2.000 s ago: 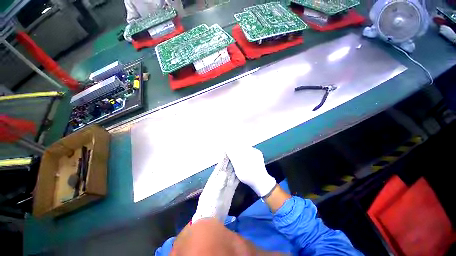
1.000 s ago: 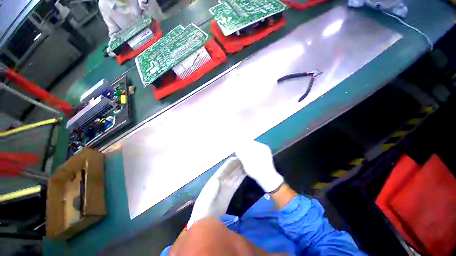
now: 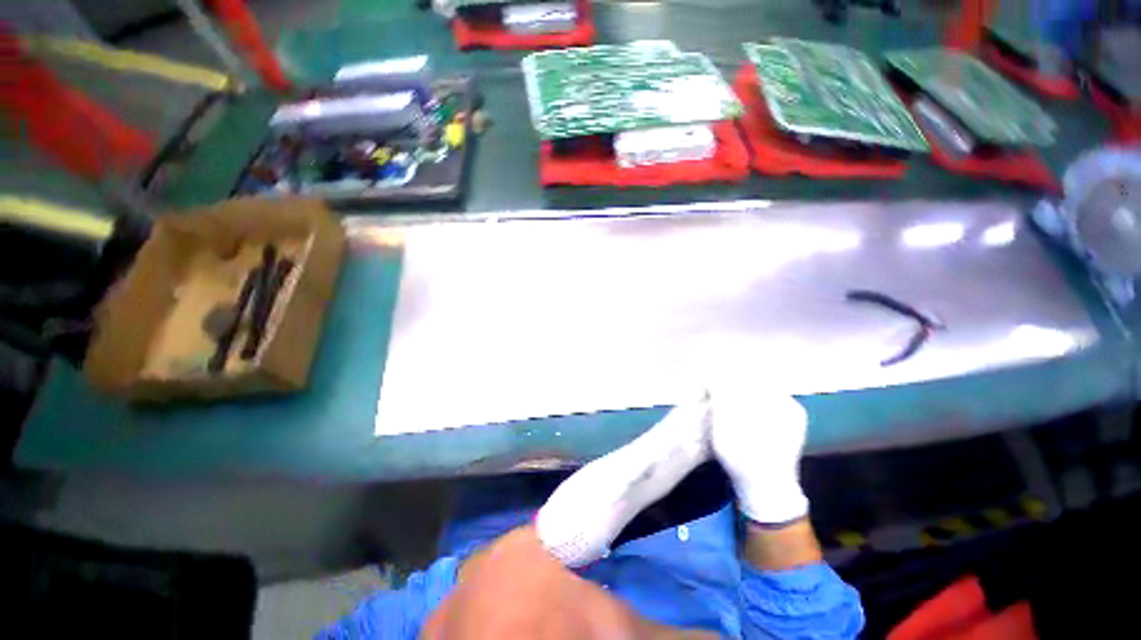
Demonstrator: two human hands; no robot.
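Observation:
My left hand (image 3: 626, 490), in a white knit glove, reaches up from the lower middle. My right hand (image 3: 760, 448), also in a white glove, meets it at the fingertips near the front edge of the shiny metal sheet (image 3: 551, 331). The fingers are blurred and bunched together, so I cannot tell whether either hand grips the other's glove. No separate object shows in them. Side cutters (image 3: 923, 325) with dark handles lie spread in a V on the right part of the sheet.
A cardboard box (image 3: 319, 294) with dark bars stands left. Behind it, a black carrier (image 3: 461, 169) holds a board with silver heatsinks. Several green boards (image 3: 626, 94) sit on red pads (image 3: 732, 163) along the back. A fan (image 3: 1107, 213) stands far right; red sheets (image 3: 963, 615) lie below right.
The view has turned and levelled, so the bench now runs straight across. My hands stay together, with the left forearm more slanted. The cutters and boards keep their places on the bench.

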